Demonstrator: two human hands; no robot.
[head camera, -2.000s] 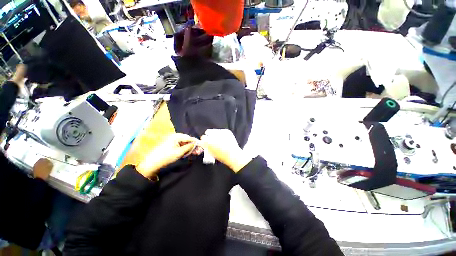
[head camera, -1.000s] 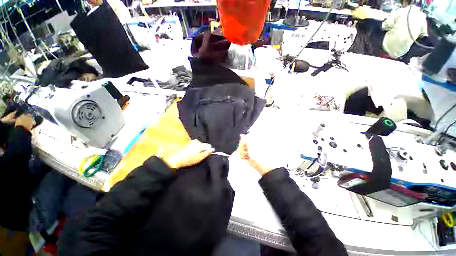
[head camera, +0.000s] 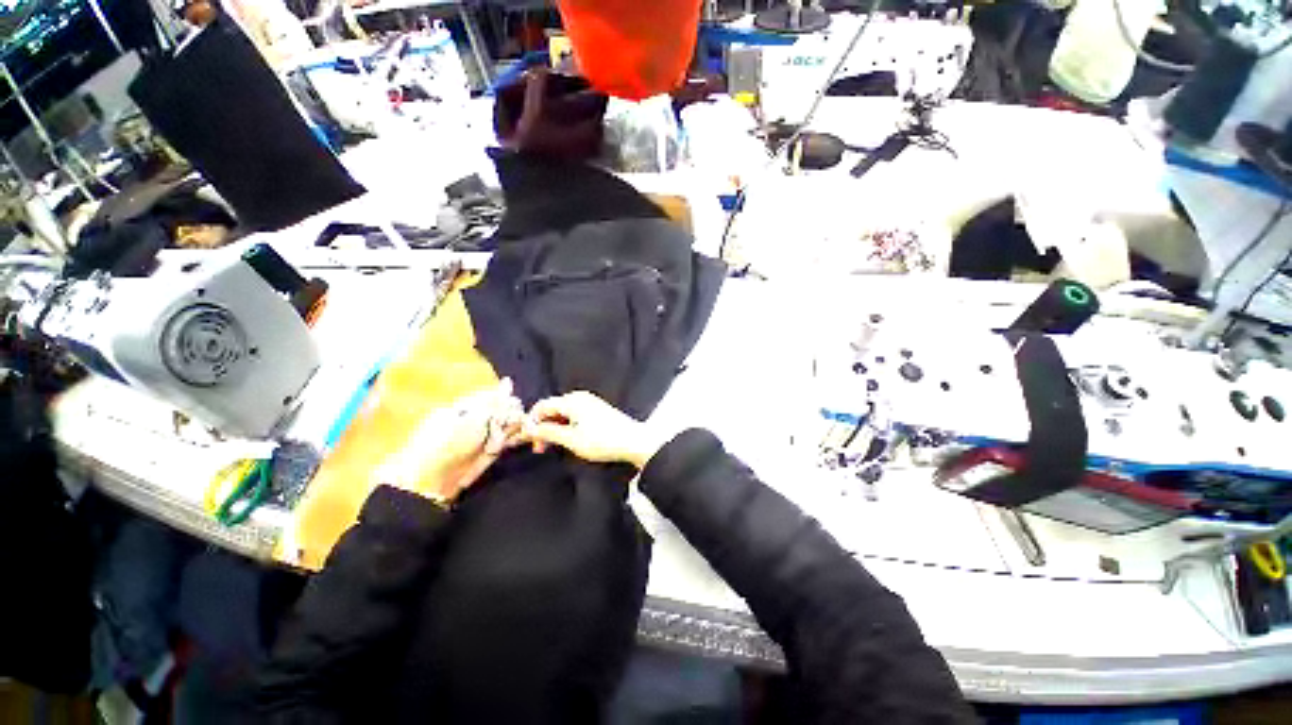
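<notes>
Dark trousers (head camera: 546, 581) run from the wearer's lap up over the table's front edge, with more dark grey cloth (head camera: 602, 305) spread on the table beyond the hands. My left hand (head camera: 461, 442) and my right hand (head camera: 584, 428) meet at the upper edge of the near black cloth, fingertips pinched close together. Something small and pale may be between the fingertips; it is too small and blurred to name. The left fingers seem closed on the cloth edge.
A tan cardboard sheet (head camera: 383, 446) lies at left, with green and yellow scissors (head camera: 238, 489) beside it. A white machine head (head camera: 213, 347) stands at left, a sewing machine (head camera: 978, 375) at right. An orange-red object (head camera: 633, 43) hangs above. A blue crate edge (head camera: 1112, 715) shows below right.
One second ago the hands were apart with a thin pale strand between them; now the right hand has moved left and the fingertips meet. The person at far left has mostly left the view.
</notes>
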